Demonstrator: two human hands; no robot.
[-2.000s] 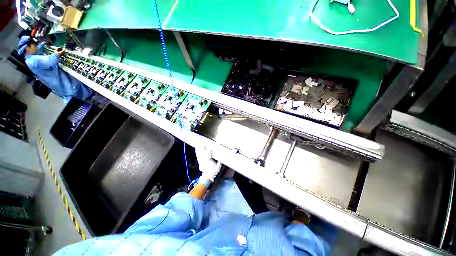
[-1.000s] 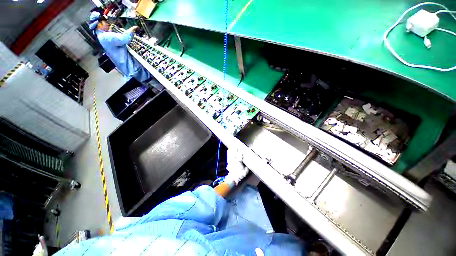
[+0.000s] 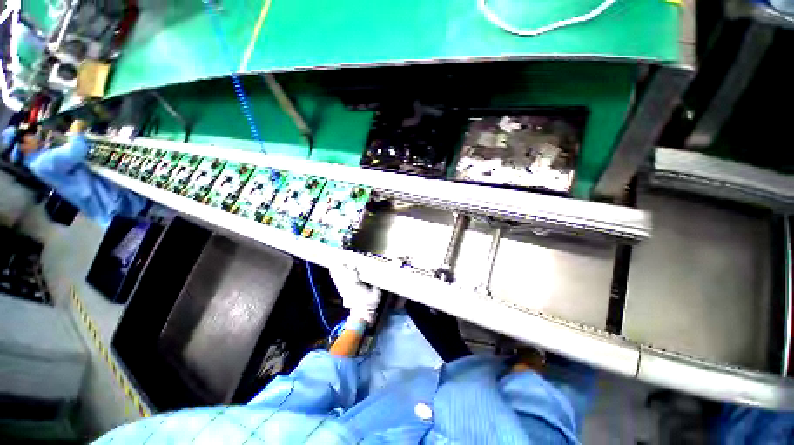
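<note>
Green circuit boards (image 3: 338,211) lie in a long row between the pale conveyor rails (image 3: 514,315), from the middle toward the far left. My left hand (image 3: 359,298), in a white glove, is at the near rail just below the closest board. Its fingers are blurred, and whether they hold anything cannot be told. A blue band and cord (image 3: 317,295) run by my left wrist. My right hand is not clearly seen; only a bit of the right wrist shows low at the sleeve, under the rail.
A dark parts tray (image 3: 409,143) and a tray of pale pieces (image 3: 520,149) sit under the green shelf (image 3: 366,35). A large black tote (image 3: 222,304) stands left of me. Thin rollers cross the metal track bed (image 3: 544,269). A person (image 3: 78,178) in blue stands at the far left.
The view has swung back to the right, after turning left a second ago. My left hand stays at the near rail. The boards keep their place in the row.
</note>
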